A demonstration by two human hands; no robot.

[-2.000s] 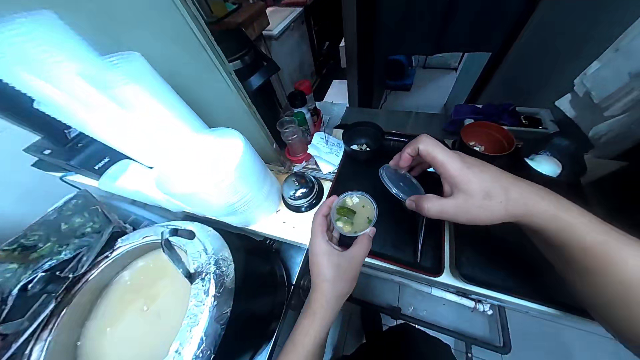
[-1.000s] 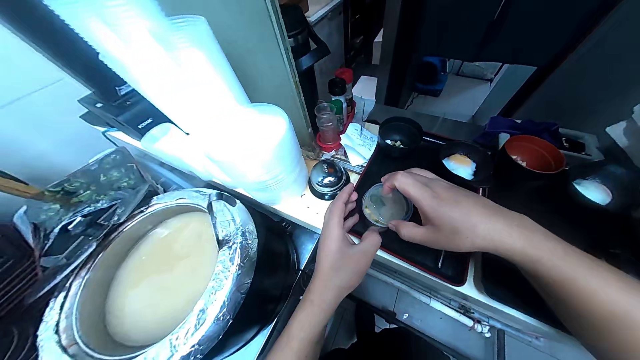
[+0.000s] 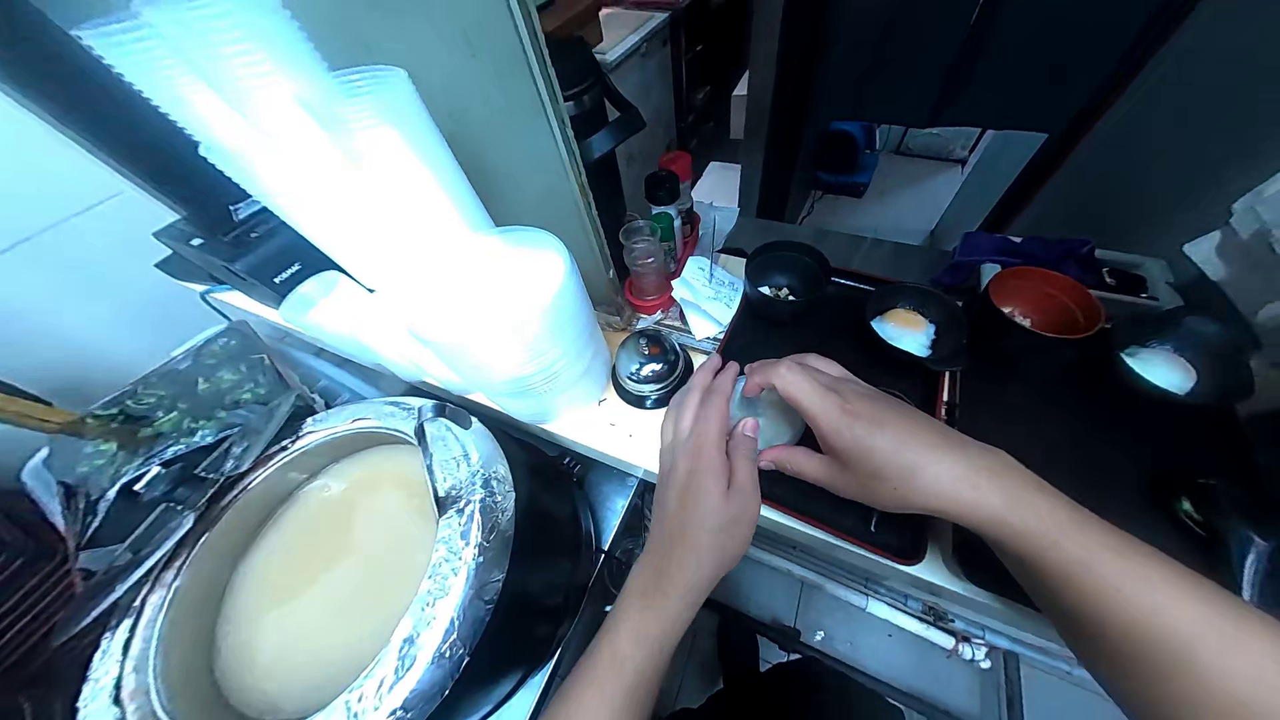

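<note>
Between my two hands is a small clear plastic cup with a clear lid (image 3: 770, 415), over the near left edge of a black tray (image 3: 880, 530). My left hand (image 3: 708, 460) wraps its left side, and my right hand (image 3: 850, 430) presses fingers and thumb on its lid and right side. The cup's contents are mostly hidden. Left of my hands stands a metal call bell (image 3: 651, 365). Beyond them on the tray are a black bowl (image 3: 787, 275) with small pale cubes and a black bowl (image 3: 915, 325) holding an egg.
A foil-rimmed pot (image 3: 465, 540) of pale yellow liquid stands at lower left, below tall stacks of clear plastic containers (image 3: 530, 310). Farther right are a red-lined bowl (image 3: 1045, 300) and another black bowl (image 3: 1225, 350). Spice bottles (image 3: 665, 200) and paper slips (image 3: 708, 295) stand behind the bell.
My right hand held the lid apart from the open cup of greenish contents; now the lid is on the cup and both hands are around it. The view has shifted.
</note>
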